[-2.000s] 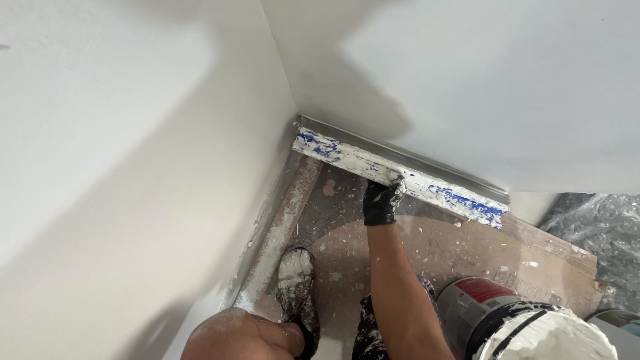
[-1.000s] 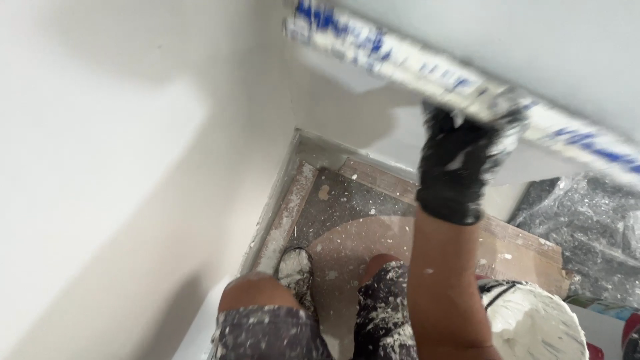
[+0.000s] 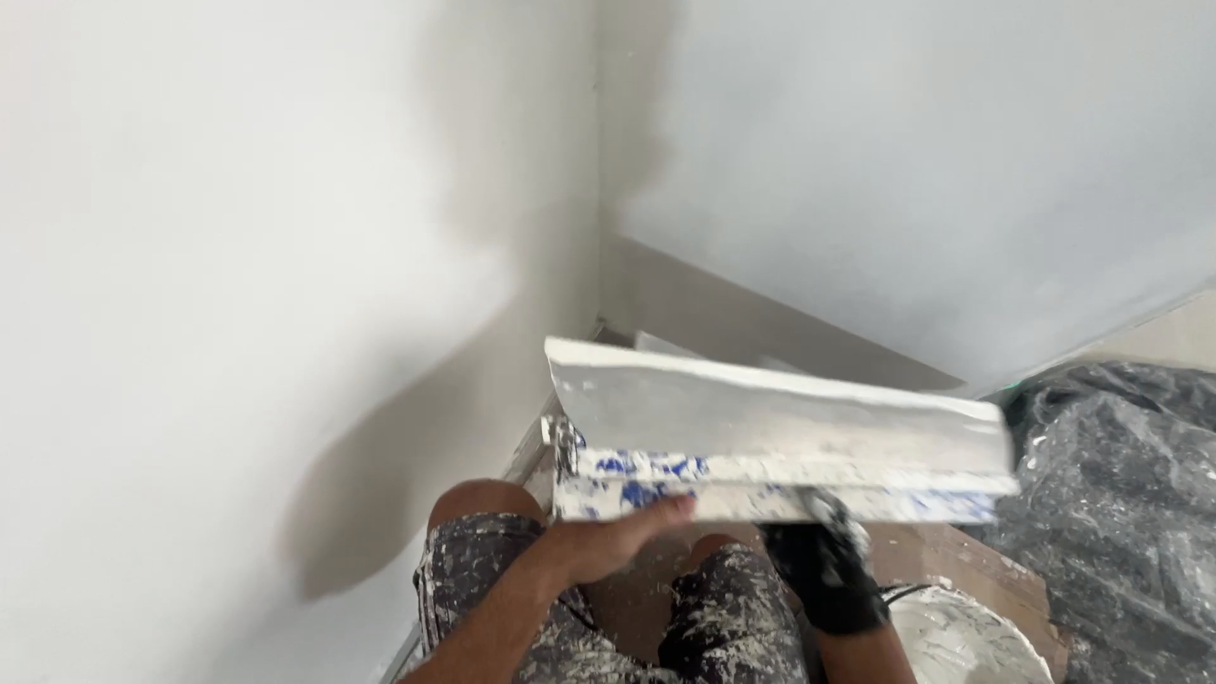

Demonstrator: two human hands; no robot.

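Note:
A wide skimming blade spans the view above my knees, its metal face toward me and white compound along its far edge. Its long back is crusted white with blue patches. My bare left hand grips this back left of its middle, thumb on top. In a black glove smeared with compound, my right hand holds the back right of the middle. Another thin pale edge shows just behind the blade; what it belongs to is mostly hidden.
Two pale walls meet in a corner ahead. A bucket of white compound stands at the lower right, beside crumpled clear plastic sheeting. Brown floor covering lies below, under splashes. My splattered shorts fill the lower middle.
The blade has come up from the foot of the right wall and now lies across in front of me. My left hand, out of sight one second ago, is on it. The view has shifted upward.

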